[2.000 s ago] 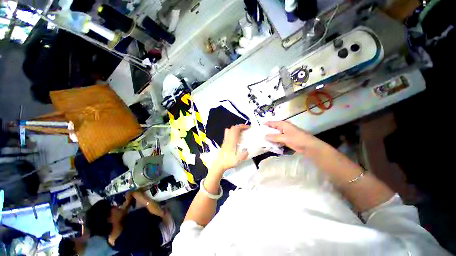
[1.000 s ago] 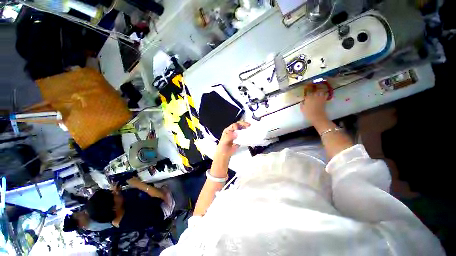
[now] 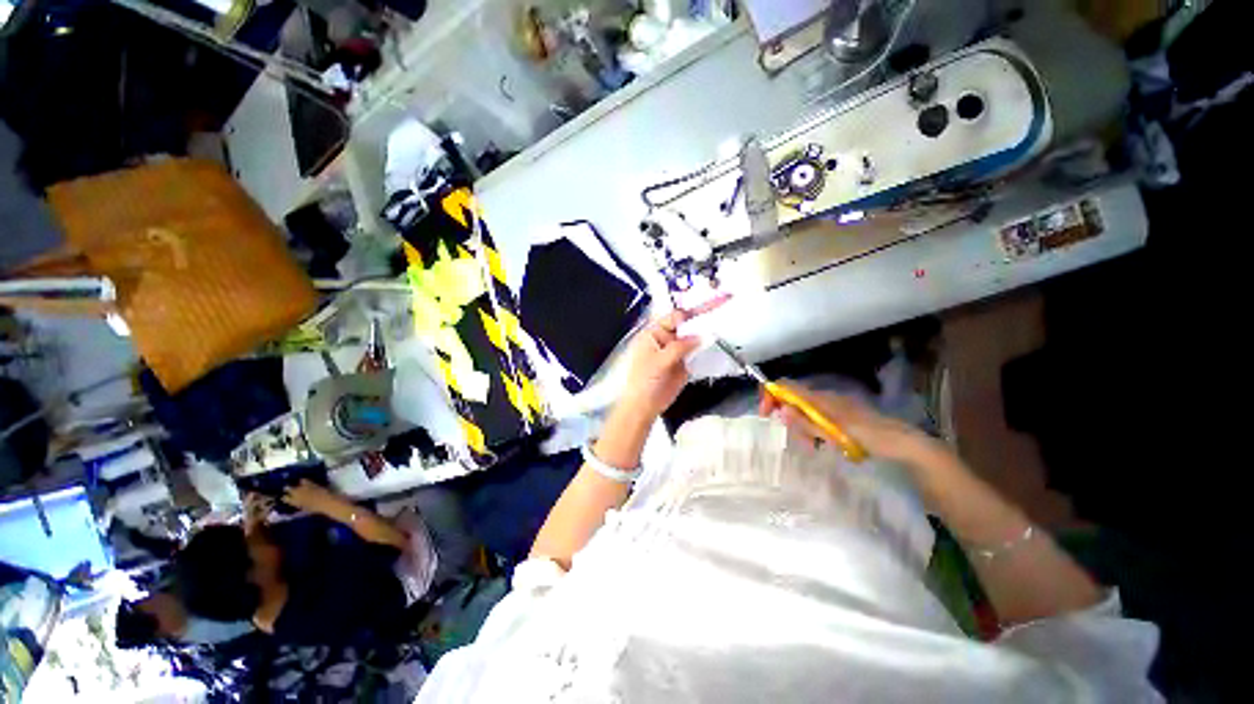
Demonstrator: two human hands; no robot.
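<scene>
My right hand [image 3: 860, 424] is shut on the scissors [image 3: 814, 417], with a yellow-orange handle in the hand and the blades pointing up and left. My left hand [image 3: 663, 360] pinches a small white piece [image 3: 708, 358] near the front edge of the table; the piece is blurred against the white table. The scissor tip is beside this white piece. A stack of black fabric panels with pale pieces [image 3: 580, 305] lies to the left of the needle area. The sewing machine [image 3: 880, 145] stands behind my hands.
A black board edged in yellow-and-black tape [image 3: 481, 337] lies at the table's left end, with neon yellow-green pieces [image 3: 447, 286] on it. An orange-brown bag [image 3: 186, 268] is further left. Another person [image 3: 330, 557] works at a neighbouring machine [image 3: 337, 415].
My right hand has lifted the scissors off the machine bed and brought them beside the white piece. My left hand still holds the white piece near the table edge. The camera view has shifted slightly.
</scene>
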